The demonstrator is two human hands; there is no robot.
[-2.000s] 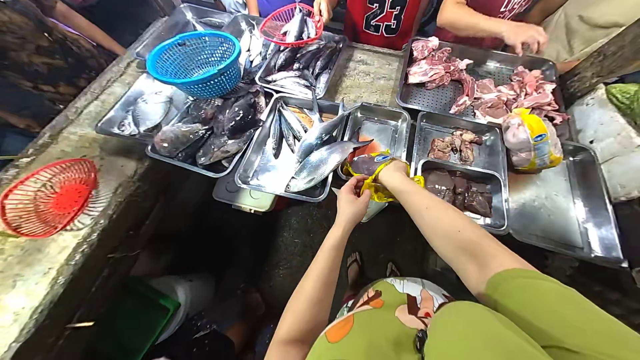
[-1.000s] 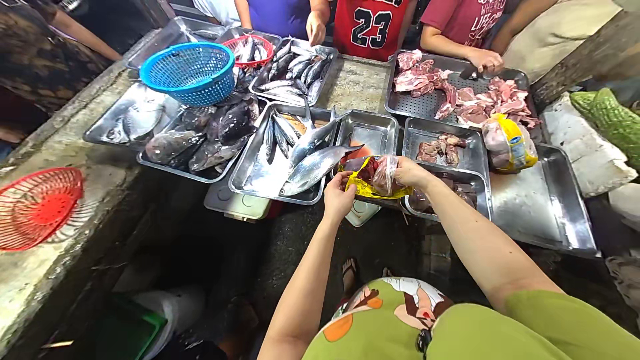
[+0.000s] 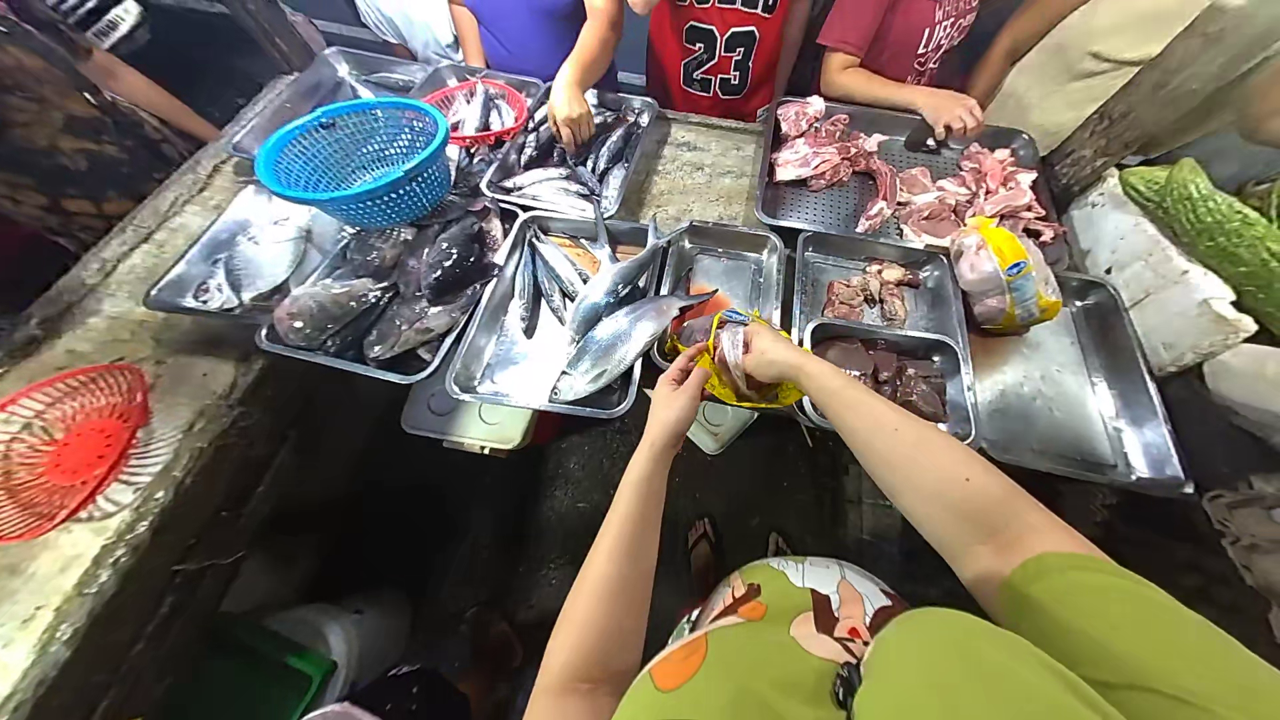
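Observation:
A yellow printed plastic bag (image 3: 718, 385) is held over the near edge of a small metal tray (image 3: 776, 250). My left hand (image 3: 682, 388) pinches its left rim. Inside its mouth, my right hand (image 3: 768, 358) grips a clear plastic bag (image 3: 733, 352) whose contents I cannot make out. Left of my hands, silvery fish (image 3: 618, 345) lie in a metal tray (image 3: 480, 375). Dark liver pieces (image 3: 905, 385) fill a small tray beside my right wrist, and small meat pieces (image 3: 880, 295) lie behind them. A packaged whole chicken (image 3: 1003, 275) rests farther right.
A blue plastic basket (image 3: 355, 160) stands above trays of fish. Cut meat (image 3: 830, 155) lies in a perforated tray (image 3: 840, 222). A red basket (image 3: 85, 450) sits on the concrete ledge at left. Across the counter, several people stand; one person's hand (image 3: 572, 118) touches small fish.
The clear plastic bag has come into view at the yellow bag's mouth since the earliest frame, and my right hand has moved inside. Across the counter, a person's hand has reached down into the small fish.

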